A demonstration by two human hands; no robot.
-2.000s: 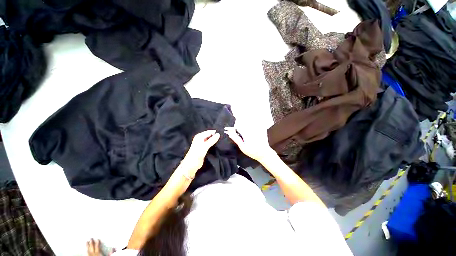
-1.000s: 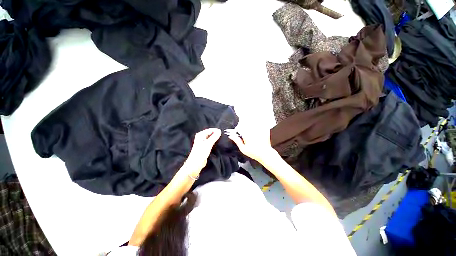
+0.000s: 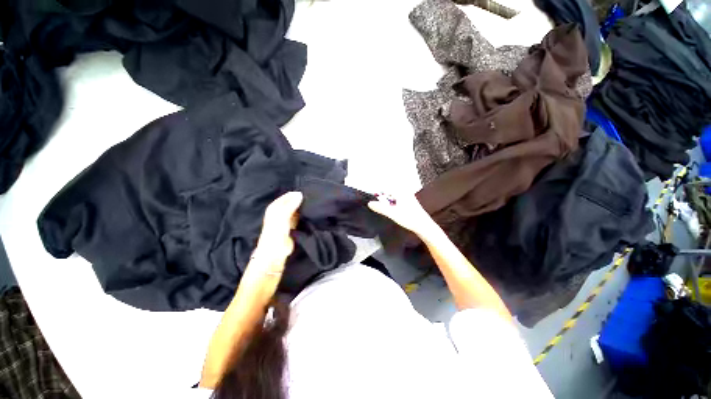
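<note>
A dark garment (image 3: 156,203) lies bunched on the white table (image 3: 355,93) in front of me. My left hand (image 3: 281,218) grips its cloth near the middle, fingers closed and partly hidden by the cloth. My right hand (image 3: 396,210) holds an edge of the same garment farther right. A narrow stretch of the cloth runs between the hands. A tiny glint shows at my right fingertips; I cannot tell what it is.
A heap of dark garments (image 3: 195,39) lies at the far left. A tweed garment (image 3: 429,132), a brown garment (image 3: 507,117) and another dark garment (image 3: 577,210) lie at right. Blue bin (image 3: 631,319) on the floor at right. Plaid garment (image 3: 27,343) at lower left.
My hands were close together at the garment's edge. They have moved apart, the left to the left and the right slightly right, with the cloth stretched between them.
</note>
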